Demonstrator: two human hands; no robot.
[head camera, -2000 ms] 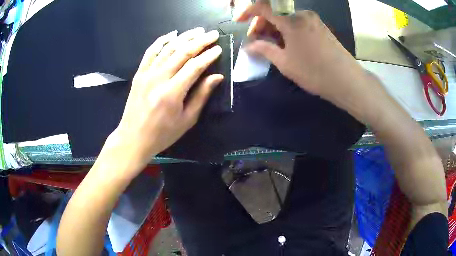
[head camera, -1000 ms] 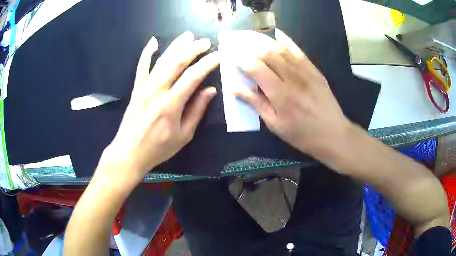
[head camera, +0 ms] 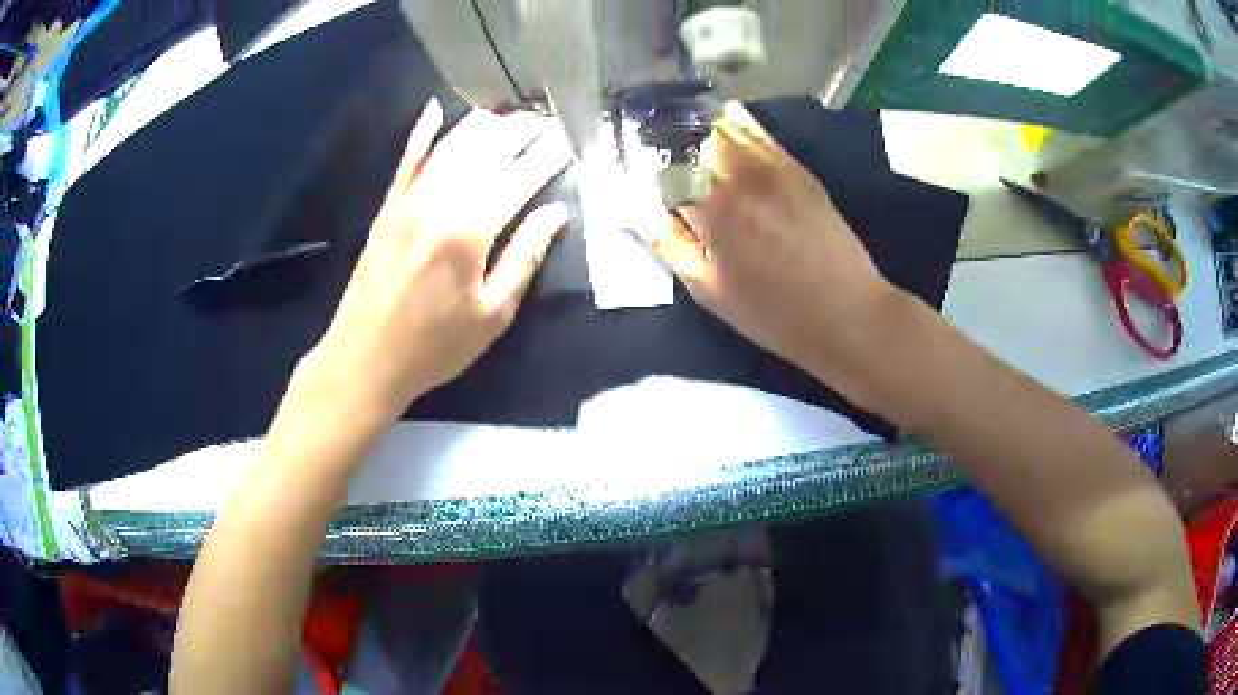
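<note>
A black garment panel (head camera: 163,367) lies flat on the machine table. A narrow white strip (head camera: 631,278) lies on it below the lit presser foot and needle area (head camera: 611,170), where glare hides detail. My left hand (head camera: 441,265) presses flat on the panel left of the needle, fingers spread. My right hand (head camera: 774,238) is on the strip's right side, fingers bent, with its fingertips partly hidden by the machine parts. A narrow opening (head camera: 255,266) with a dark flap shows at the panel's left.
The sewing machine head (head camera: 543,48) spans the top, with a green section (head camera: 1154,61) at right. Scissors (head camera: 1140,272) with red and yellow loops lie at the table's right. The green padded table edge (head camera: 543,523) curves in front. Red and blue baskets are below.
The panel and white strip have moved forward under the machine, baring the table's front. Both hands stay on the work. The machine head now fills the top. The left opening's pale part no longer shows.
</note>
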